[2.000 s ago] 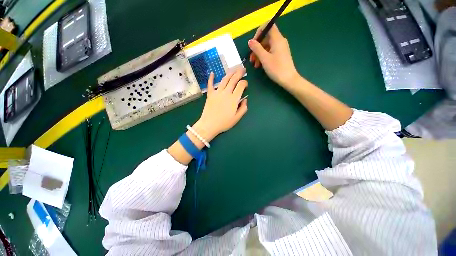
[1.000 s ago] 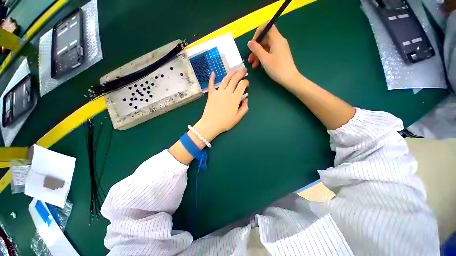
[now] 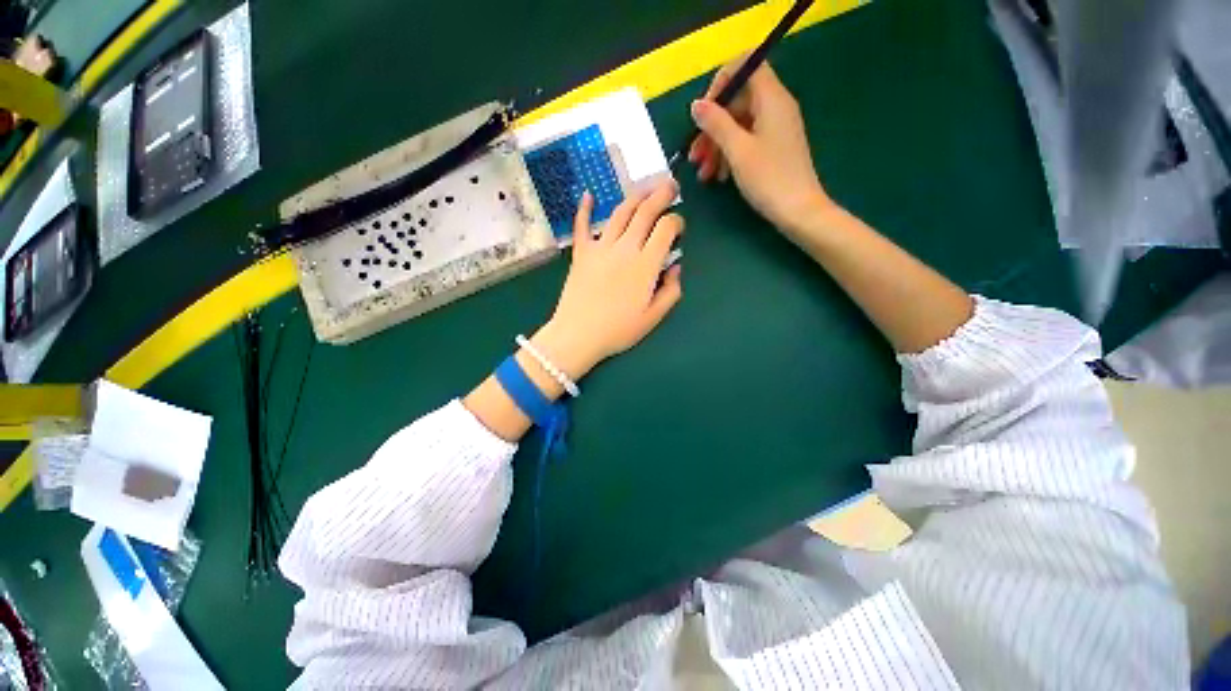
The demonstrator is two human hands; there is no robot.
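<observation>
A blue gridded sheet point(image 3: 575, 176) on a white backing point(image 3: 631, 124) lies at the right end of the pale parts box. My left hand point(image 3: 624, 270) rests with spread fingers on the lower edge of the backing and holds it down. My right hand point(image 3: 767, 146) holds dark tweezers point(image 3: 770, 51) like a pen, just right of the backing; the tip is thin and hard to make out. The pale box point(image 3: 425, 304) carries many small round black parts point(image 3: 392, 250) and a bundle of black cables point(image 3: 392, 193) along its back edge.
Phone bodies on bubble wrap lie at the upper left point(image 3: 173, 124) and far left point(image 3: 47, 270). Loose black cables point(image 3: 259, 459), a white card with a grey patch point(image 3: 115, 446) and a white strip with blue tape point(image 3: 149, 607) lie left. A grey sleeve point(image 3: 1195, 331) shows at right.
The phones on the left shift slightly in view. A blurred pale shape now covers most of the phone at the upper right. My hands keep nearly the same pose; my right hand shows slightly farther right.
</observation>
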